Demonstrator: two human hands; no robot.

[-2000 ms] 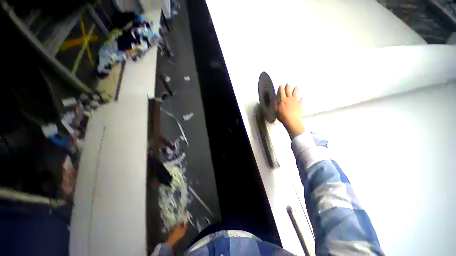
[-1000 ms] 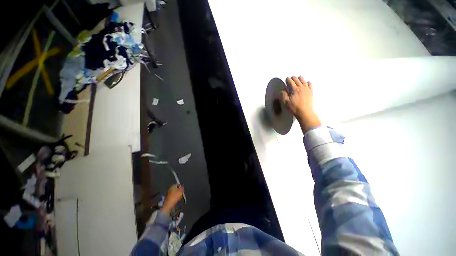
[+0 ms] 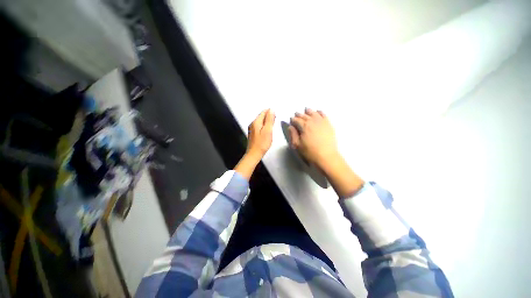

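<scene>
A thick white roll lies across the white-topped table, partly washed out by glare. Its grey round end faces the table's near edge and is partly hidden by my right hand. My right hand lies over that end, with its fingers on top and the thumb side against the end face. The core hole is hidden. My left hand is at the table edge, just left of the roll's end and apart from it. Its fingers are stretched out, and no object shows in it.
The long table edge runs diagonally beside a dark gap and a grey aisle floor. At the left, a heap of blue, white and dark fabric scraps lies on a low bench. Yellow crossed strips show at the far left.
My left hand has risen from over the aisle to the table edge beside the roll. My right hand stays on the roll's end. The view has turned, and the scrap heap now sits lower.
</scene>
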